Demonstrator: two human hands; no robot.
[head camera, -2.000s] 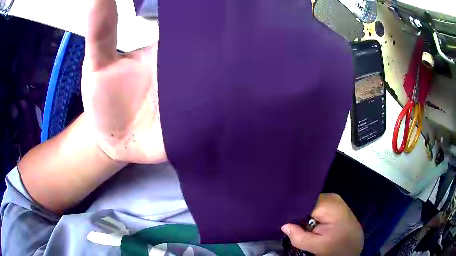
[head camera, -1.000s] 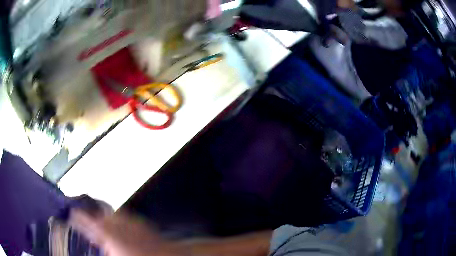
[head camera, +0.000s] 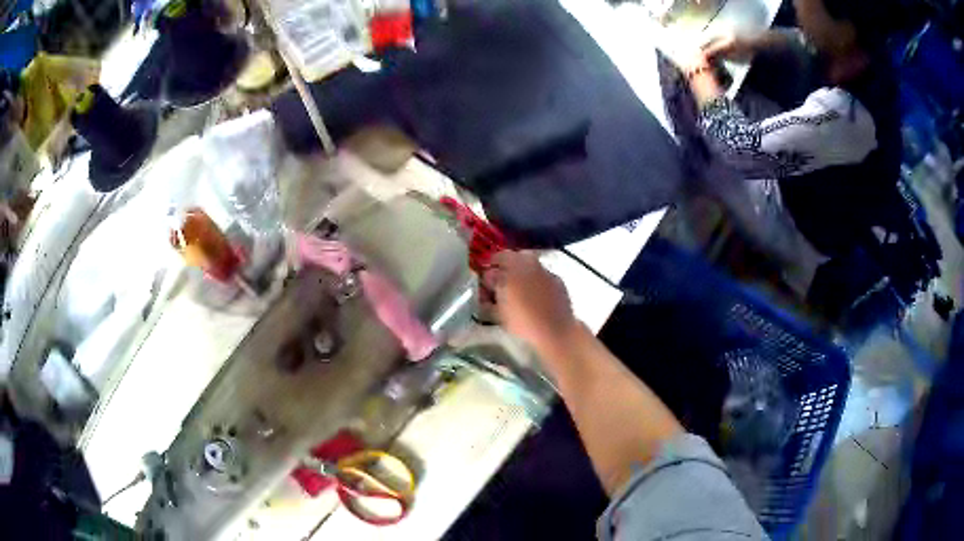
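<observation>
My right hand (head camera: 529, 299) reaches across the table from the lower right, its fingers closed around a slim red object (head camera: 481, 235). The object points up and left; blur hides what it is. Large dark fabric pieces (head camera: 576, 95) lie on the table just beyond the hand, with folded or overlapping layers. My left hand is out of the picture.
Scissors with red and yellow-orange handles (head camera: 389, 488) lie by a red cloth scrap (head camera: 326, 462) on the machine. A pink strip (head camera: 393, 313) lies across it. Black thread cones (head camera: 111, 137) stand upper left. A blue crate (head camera: 819, 417) and another person (head camera: 825, 137) are at right.
The view has swung away from the purple panel to the machine and far table. My right hand now extends to the red object; my left hand and the phone have left view.
</observation>
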